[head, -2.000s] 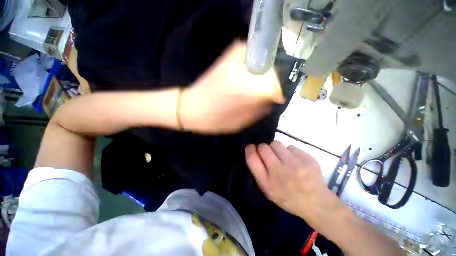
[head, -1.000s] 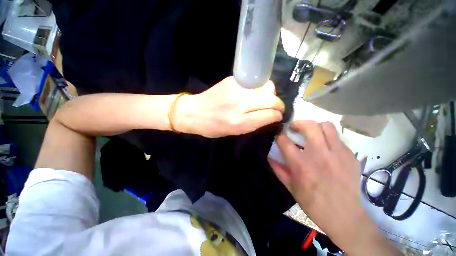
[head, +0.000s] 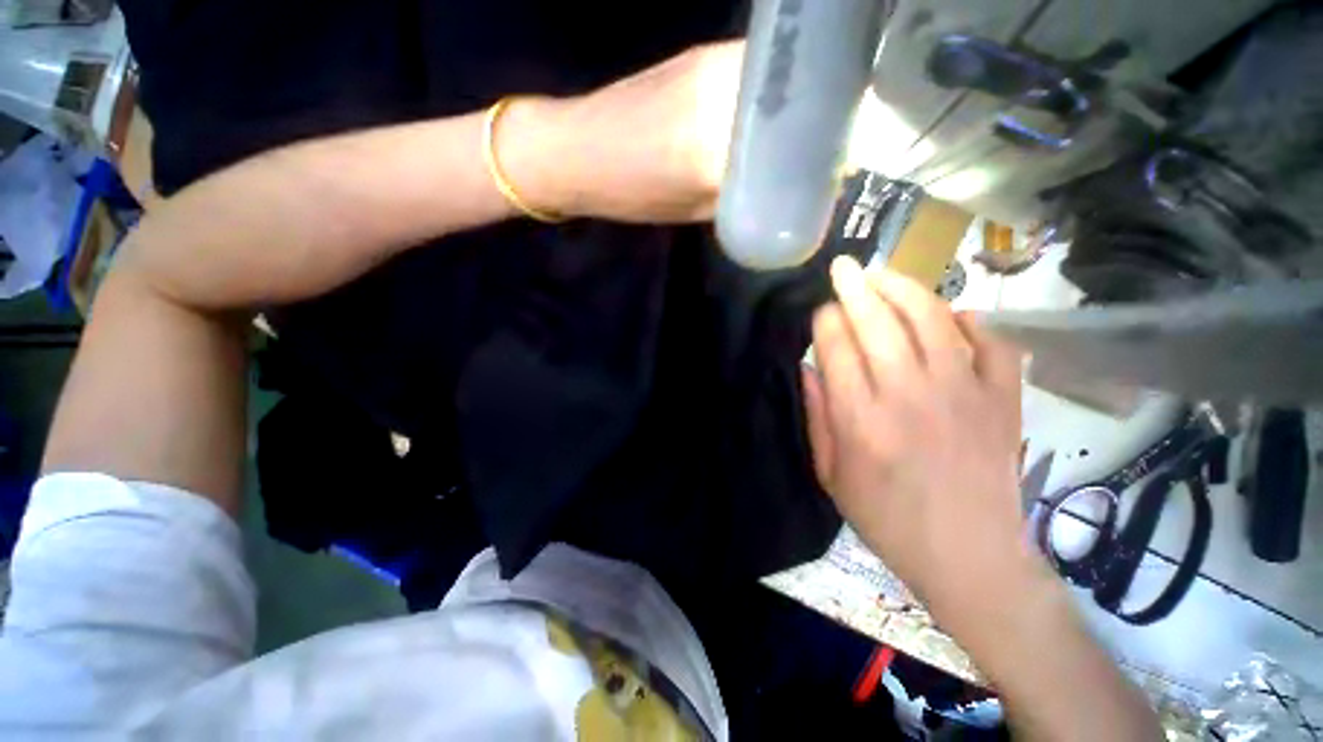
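Observation:
A black garment (head: 580,377) covers the left of the table and hangs over the lap. My left hand (head: 660,138) lies on it at upper centre; its fingers are hidden behind a grey-white cylinder (head: 784,160), so its grip cannot be told. My right hand (head: 921,413) is at the garment's right edge, index finger stretched close below the presser foot (head: 868,206). Its fingertips touch the black edge; whether they pinch it is unclear. The grey-white machine head (head: 1175,348) is blurred at the upper right. A tan block (head: 929,244) sits right of the foot.
Black-handled shears (head: 1124,529) lie on the white table right of my right hand, with a black-handled screwdriver (head: 1278,486) beyond. Snips (head: 1035,486) are partly hidden behind the hand. Crumpled clear plastic (head: 1259,699) is at lower right. A red object (head: 872,674) shows below the table edge.
My left hand has moved up and partly behind the cylinder. My right hand has moved up towards the presser foot, its fingers straighter. The garment's lower folds have shifted, and the view has shifted slightly.

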